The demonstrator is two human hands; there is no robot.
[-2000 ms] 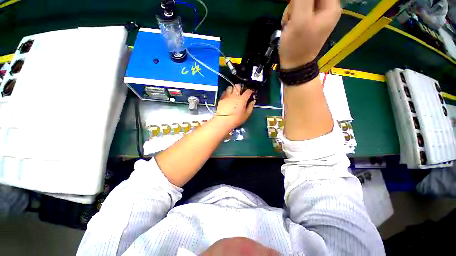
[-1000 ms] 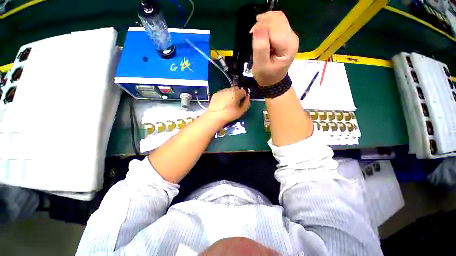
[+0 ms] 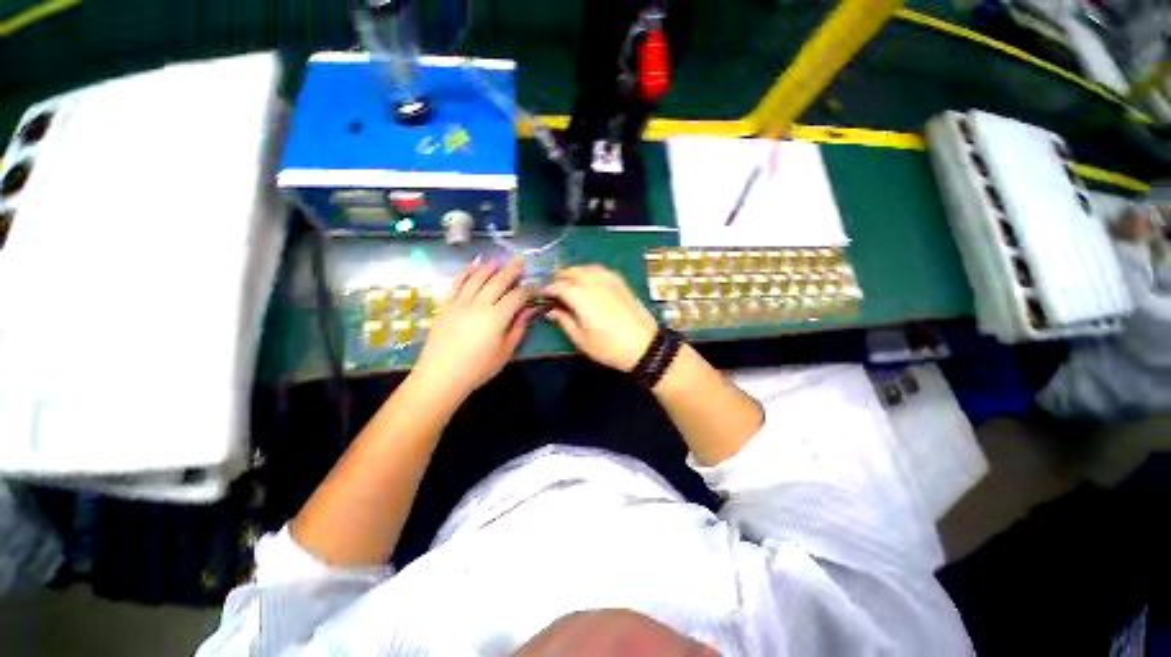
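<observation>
My left hand [image 3: 475,321] and my right hand [image 3: 601,316] meet at the bench's front edge, fingertips close together. A small dark round unit [image 3: 541,303] shows between the fingertips, mostly hidden. The black press fixture [image 3: 614,198] stands just behind the hands, with its toggle clamp's red grip [image 3: 654,64] upright. One carrier sheet of gold pieces [image 3: 392,316] lies partly under my left hand. Another carrier sheet [image 3: 751,285] lies to the right.
A blue glue controller [image 3: 398,141] with a syringe [image 3: 401,64] stands back left, a thin tube looping toward the fixture. White paper [image 3: 796,193] with a pen [image 3: 742,196] lies right. Foam trays stand left [image 3: 135,270] and right [image 3: 1027,225]. A yellow frame [image 3: 828,58] slants behind.
My right hand has come down from the clamp to the front edge. My left hand has moved back from the fixture toward the wearer. The red grip now shows upright. The whole view has shifted.
</observation>
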